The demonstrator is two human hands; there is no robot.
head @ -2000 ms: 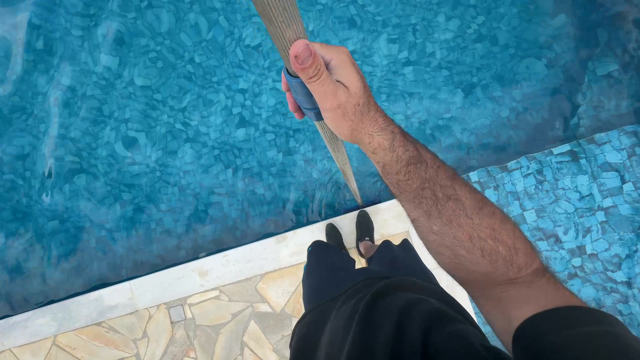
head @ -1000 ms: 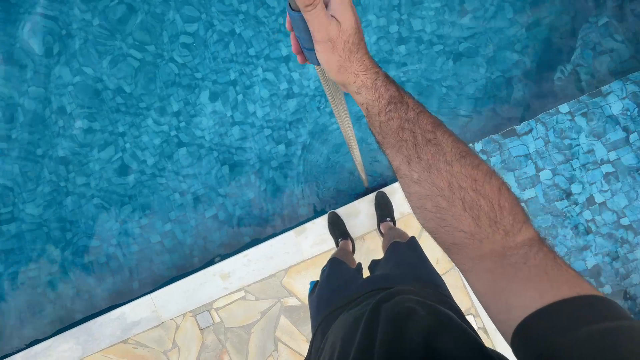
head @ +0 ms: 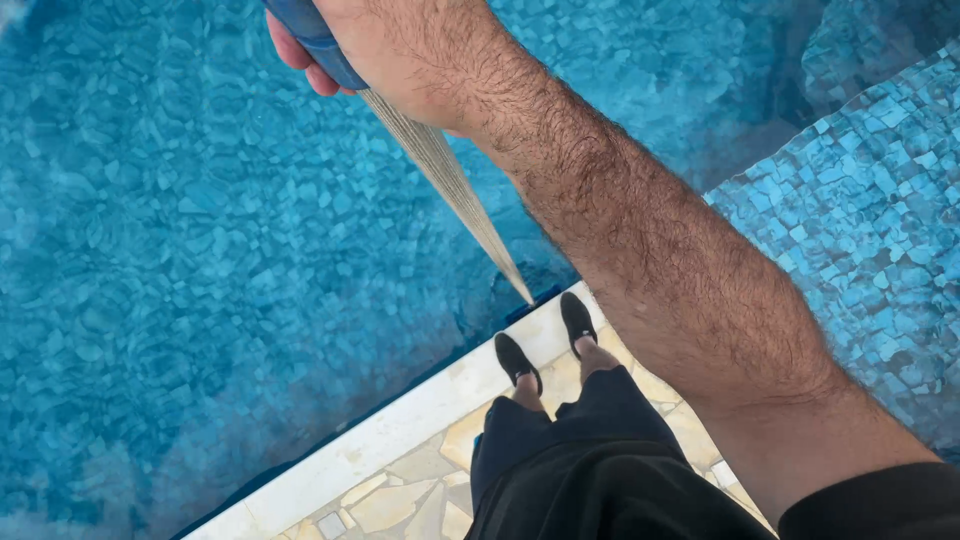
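At the top, partly cut off by the frame edge, my right hand [head: 382,56] is closed around the blue grip [head: 319,41] of a long ribbed pole [head: 457,184]. The pole slants down and to the right, narrowing with distance. Its far end meets a dark blue head [head: 534,303] at the waterline, against the pool's white edge and just beyond my shoes. What kind of head it is, I cannot tell. My forearm crosses the right half of the view. My left hand is not in view.
My black shoes [head: 517,362] stand on the white stone coping [head: 360,450], right beside the pool water [head: 225,262]. Irregular stone paving [head: 397,506] lies behind it. A shallower ledge with light blue tiles [head: 870,195] is at the right.
My right hand has moved toward the top edge of the view, still around the grip. The dark blue head now shows at the waterline by my shoes.
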